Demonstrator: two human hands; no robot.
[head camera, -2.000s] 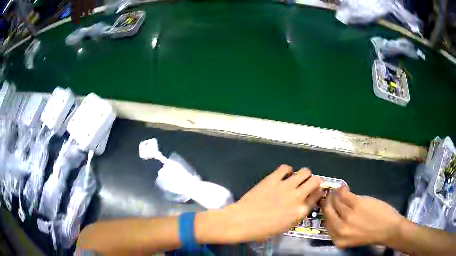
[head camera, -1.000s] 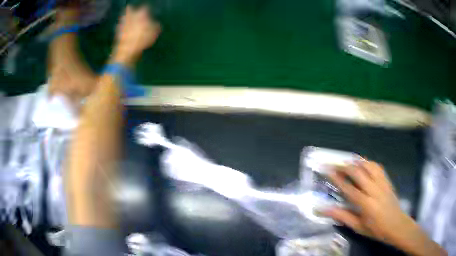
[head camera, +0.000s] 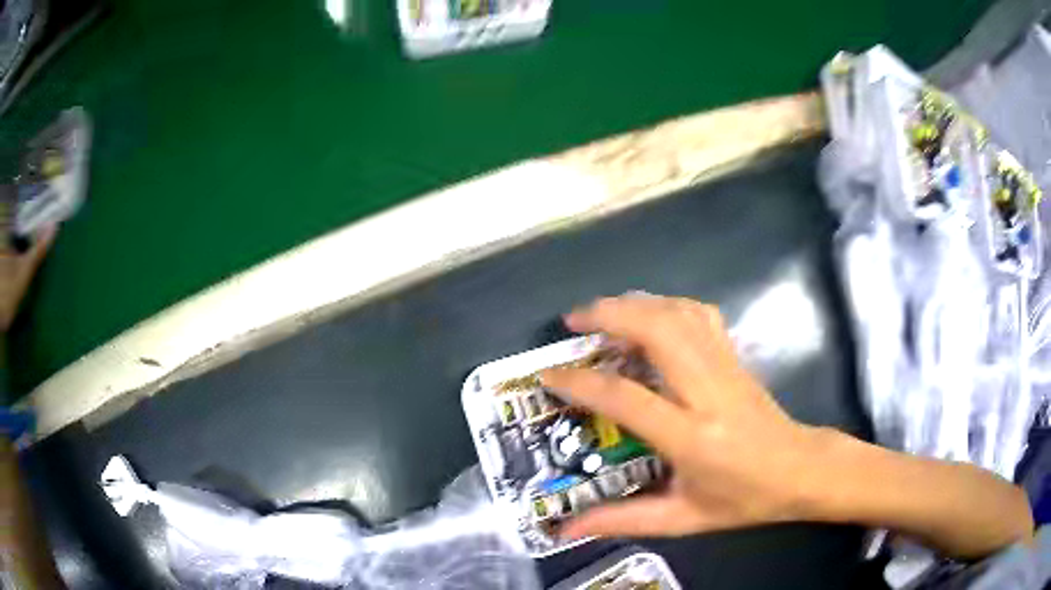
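A white socket housing lies open side up on the dark bench, showing its green board, brass strips and wires. My right hand spans it from above, thumb at the near rim, other fingers over the far part, hiding its right side. Its bagged cord runs left to a white plug. My left hand, cut off by the left picture edge, touches the near end of another open housing over the green belt; its grip is unclear. Its blue wrist band shows below.
A pale edge rail separates bench and green belt. Another open housing is on the belt at the top. Open housings stand at the right with bagged cords hanging down. Part of another housing shows at the bottom edge.
The view has swung right. The housing under my right hand, tilted up and blurred a second ago, now lies open side up. My left hand has moved from the work to a housing over the belt.
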